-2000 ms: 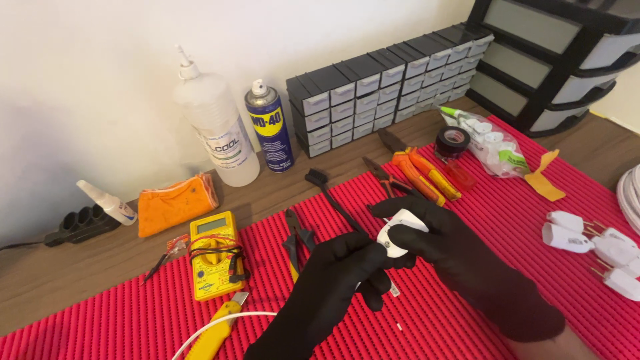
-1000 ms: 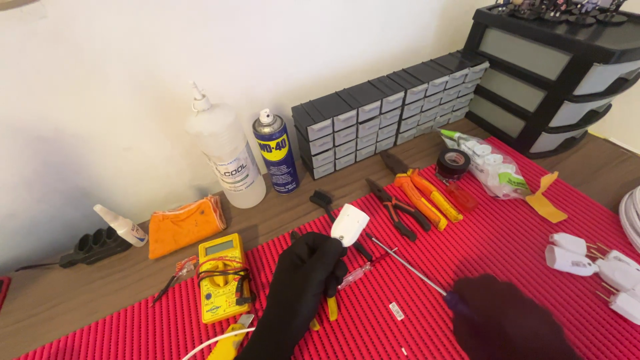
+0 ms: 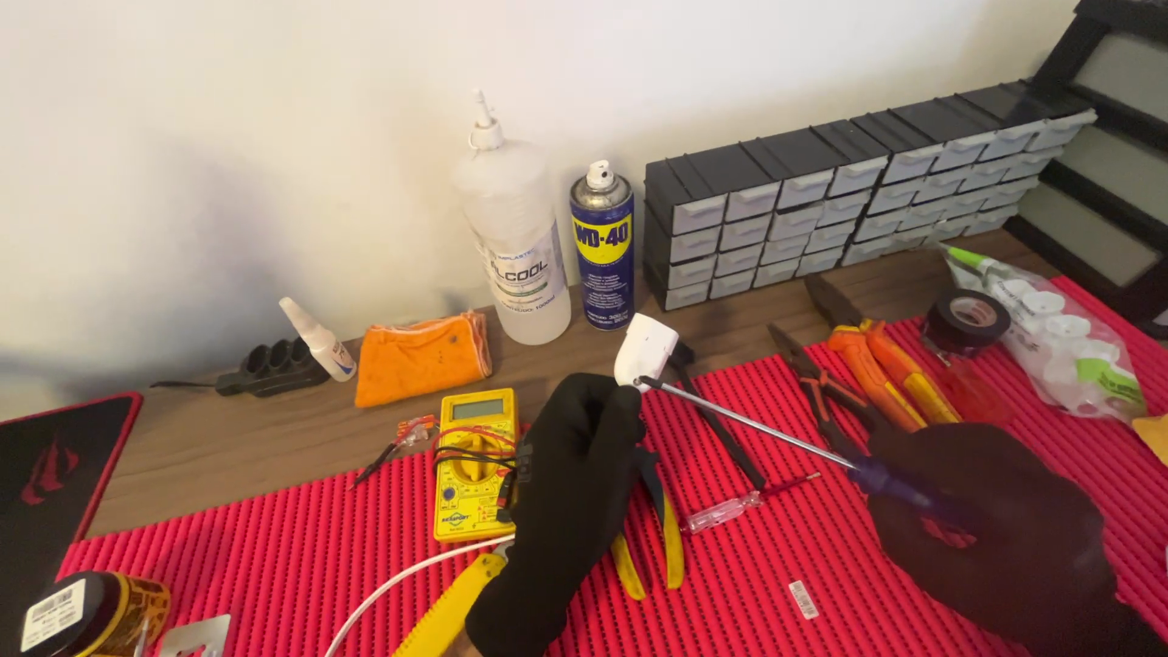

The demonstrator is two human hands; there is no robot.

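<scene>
My left hand (image 3: 579, 484), in a black glove, holds a white plastic plug housing (image 3: 650, 347) upright between thumb and fingers. A screwdriver (image 3: 748, 422) with a long metal shaft and a dark blue handle is in my right hand (image 3: 990, 529), also black-gloved and blurred. Its tip touches the lower part of the housing, by my left fingertips. A white cable (image 3: 392, 579) curves toward my left wrist. Below the hands lies a ribbed red mat (image 3: 730, 593). Pliers with yellow handles (image 3: 673, 538) and a clear-handled tester screwdriver (image 3: 724, 513) rest between the hands.
On the left are a yellow multimeter (image 3: 474, 474), an orange cloth (image 3: 424, 358) and a yellow utility knife (image 3: 447, 607). An alcohol bottle (image 3: 520, 265), WD-40 can (image 3: 604, 255) and drawer cabinet (image 3: 776, 210) stand behind. Orange-handled pliers (image 3: 890, 374), black tape (image 3: 967, 321) and a bag (image 3: 1063, 338) lie right.
Two seconds ago both hands were at the white housing, with no screwdriver visible. A second ago the screwdriver was in my right hand, and its tip now meets the housing. The view has shifted left.
</scene>
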